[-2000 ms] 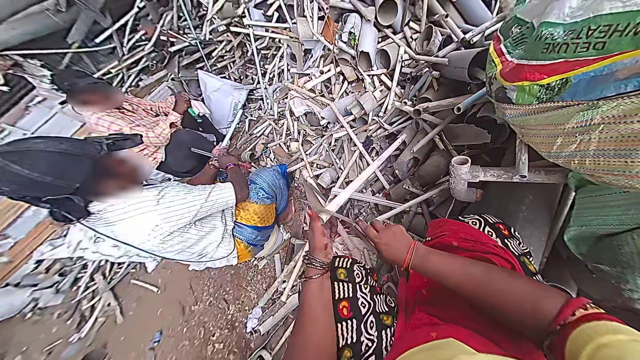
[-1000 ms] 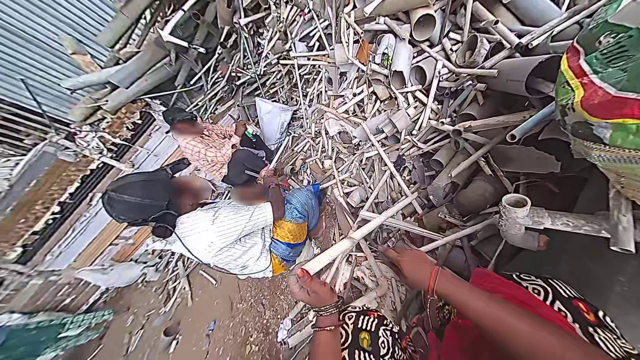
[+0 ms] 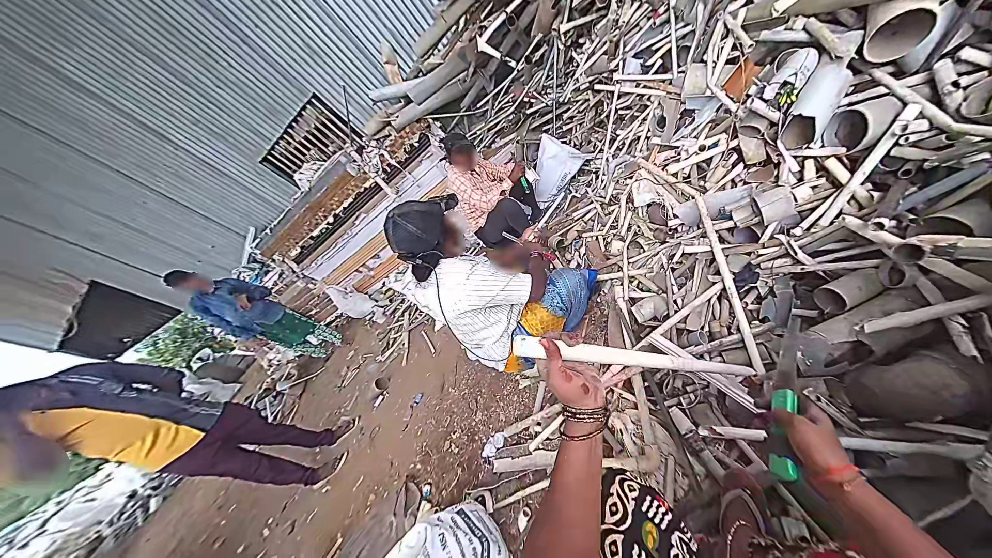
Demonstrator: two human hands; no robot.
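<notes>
My left hand (image 3: 573,378), with bangles at the wrist, grips a long white plastic pipe (image 3: 635,356) near its left end. The pipe points right, its far end reaching toward the pipe heap. My right hand (image 3: 810,442), with a red band at the wrist, holds a knife by its green handle (image 3: 783,434). The broad grey blade (image 3: 787,349) points away from me, just beyond the pipe's right end; whether they touch I cannot tell. Patterned cloth (image 3: 639,515) lies below my left forearm.
A large heap of cut pipes (image 3: 697,256) spreads ahead and right. Two seated people, one in a striped white shirt (image 3: 477,302), are ahead. Two more people stand at the left on bare soil (image 3: 372,434), near a corrugated metal wall (image 3: 155,116). A printed white sack (image 3: 457,535) lies below.
The view has swung left, bringing the wall and two standing people in. The green-handled knife now shows upright in my right hand. My left hand still holds a pipe, as one second ago.
</notes>
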